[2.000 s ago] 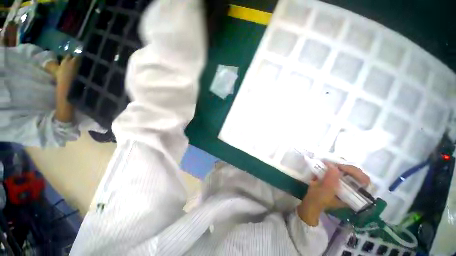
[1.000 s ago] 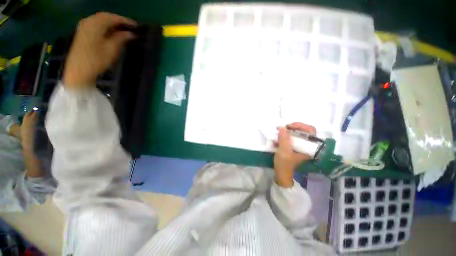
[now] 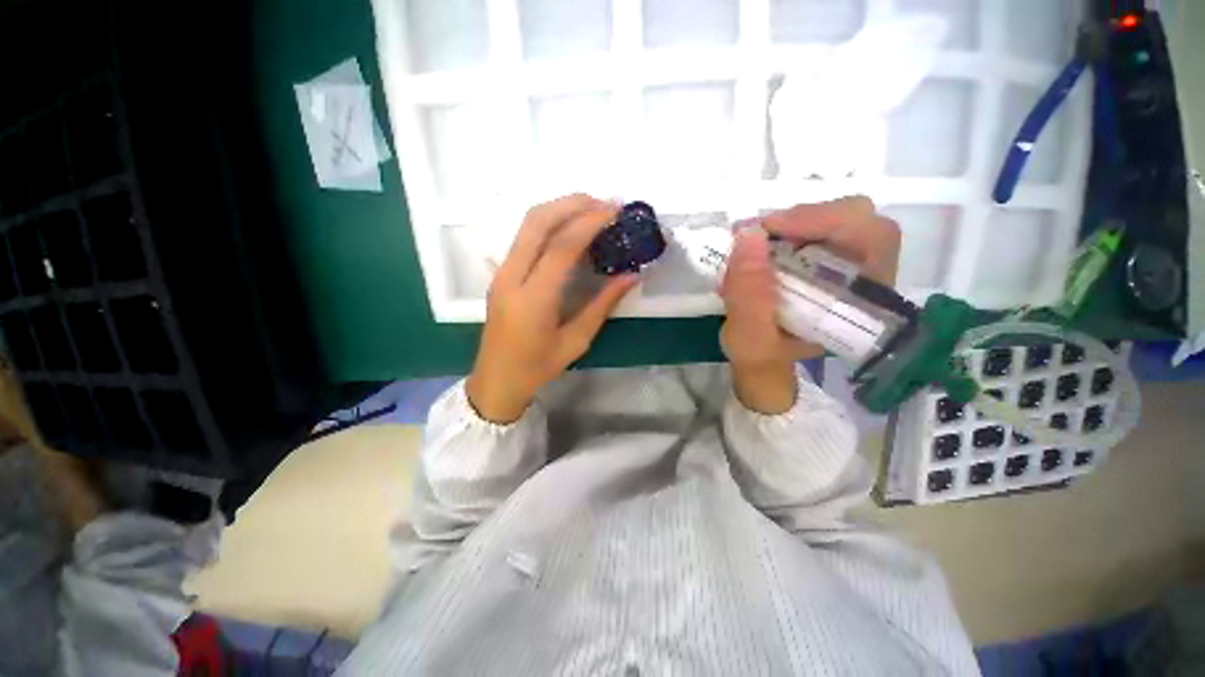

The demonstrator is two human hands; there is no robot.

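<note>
My left hand (image 3: pixel 546 284) holds a small black module housing (image 3: pixel 628 241) between thumb and fingertips, over the near edge of the white compartment tray (image 3: pixel 463 307). My right hand (image 3: pixel 780 284) grips a dispensing syringe (image 3: pixel 835 315), its white tip pointing left toward the housing. A narrow gap shows between the tip and the housing. The green air adapter (image 3: pixel 918 355) sits on the syringe's rear end, and a pale air hose (image 3: pixel 1117 384) loops from it. A crumpled white wipe (image 3: pixel 839 113) lies on the tray behind my right hand.
The black compartment tray (image 3: pixel 130 238) stands at left, with a labelled slip (image 3: pixel 342 130) on the mat beside it. Blue-handled pliers (image 3: pixel 1037 135), a green tool (image 3: pixel 1090 270) and a dark controller (image 3: pixel 1150 199) are at right. The small parts tray (image 3: pixel 978 463) is lower right. Another worker's sleeve (image 3: pixel 126 582) is lower left.
My left hand has come from the black tray at left to in front of me, now with the black housing. The syringe stays in my right hand. The camera view has turned and moved closer.
</note>
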